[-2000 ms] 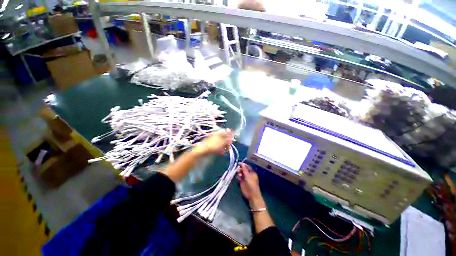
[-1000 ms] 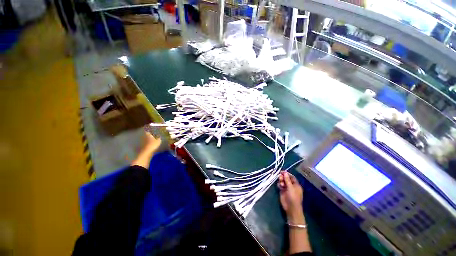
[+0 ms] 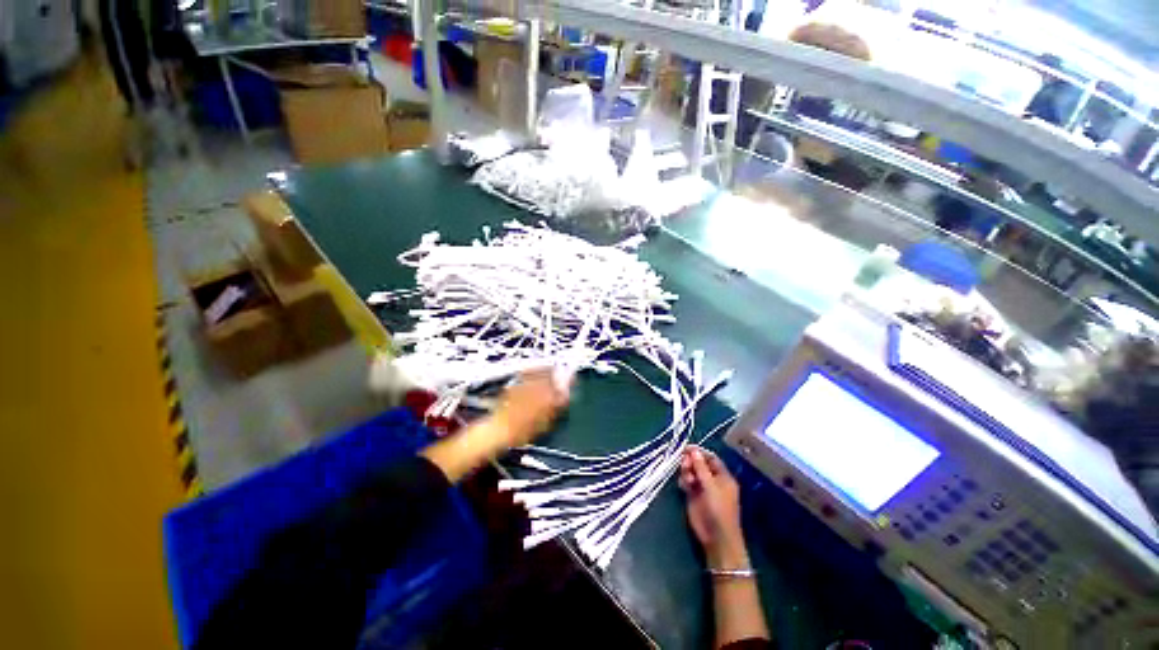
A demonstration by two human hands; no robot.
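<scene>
A large loose pile of white cable assemblies [image 3: 540,292] lies on the green mat. A smaller, fanned bundle of white cable assemblies [image 3: 597,489] lies nearer me, left of the cable tester [image 3: 852,444], whose screen is lit. My left hand [image 3: 531,404] is at the near edge of the large pile, blurred, with a blurred white lead at its fingers. My right hand [image 3: 709,493] is at the right side of the smaller bundle, fingertips curled against the leads. Whether it grips any is unclear.
A blue bin [image 3: 292,508] stands below the bench edge at left. A cardboard box [image 3: 273,318] is on the floor beyond it. Clear plastic bags [image 3: 559,165] lie at the back of the bench. A metal shelf rail [image 3: 813,76] crosses overhead.
My left hand went from between the piles out over the blue bin, then back right to the large pile. My right hand stays beside the smaller bundle. The view has turned left.
</scene>
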